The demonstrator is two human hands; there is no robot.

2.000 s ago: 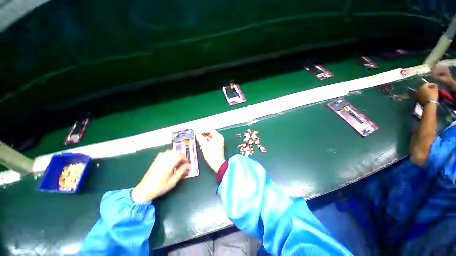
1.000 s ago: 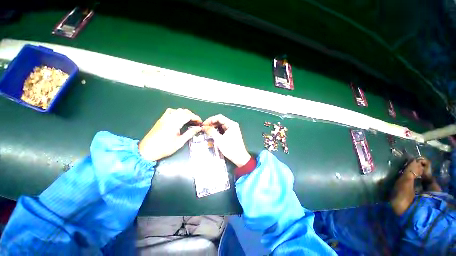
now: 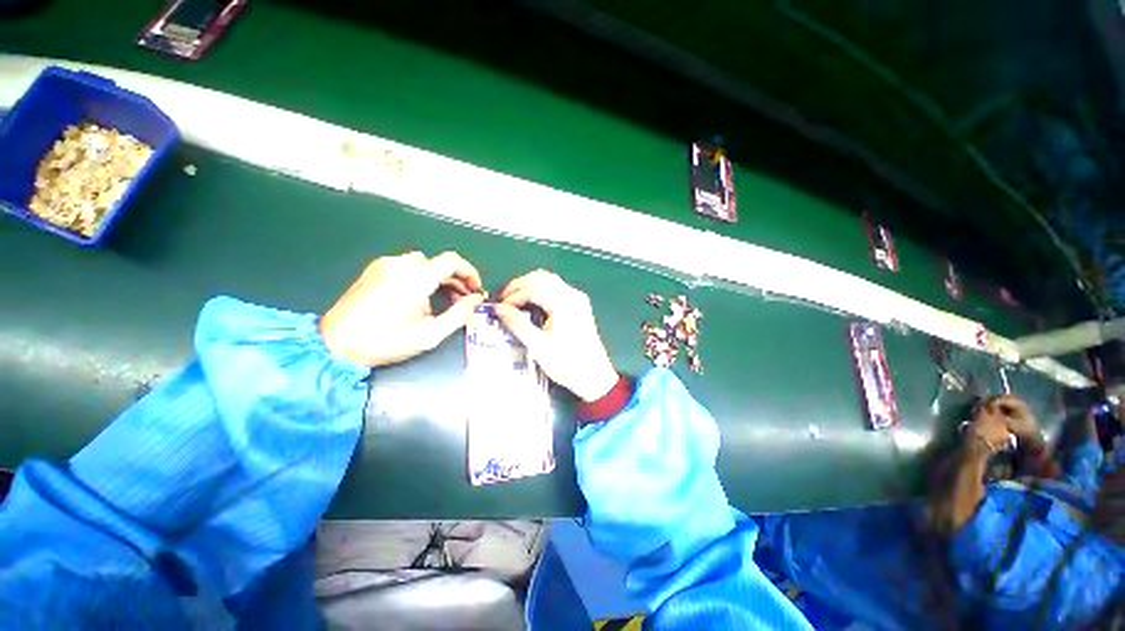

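A phone housing (image 3: 508, 413) with a pinkish rim and pale face lies on the dark green bench in front of me. My left hand (image 3: 401, 308) and my right hand (image 3: 558, 330) meet at its top end, fingertips pinched close together. Whatever small part is between the fingertips is too small and covered to tell. The loose pile of small copper-coloured parts (image 3: 674, 333) lies to the right of my right hand. The blue parts bin (image 3: 138, 185) with small pale parts (image 3: 86, 179) is at the far left.
The white edge strip (image 3: 518, 195) runs between the bench and the green conveyor belt (image 3: 494, 105). The belt carries spaced housings, one (image 3: 713, 183) beyond the loose pile. Another housing (image 3: 873, 376) lies on the bench at right, near another person's hands (image 3: 997, 425).
Since two seconds ago, both hands have come together at the housing's top end. The view has turned and shifted. Over the last second the hands have stayed at that end.
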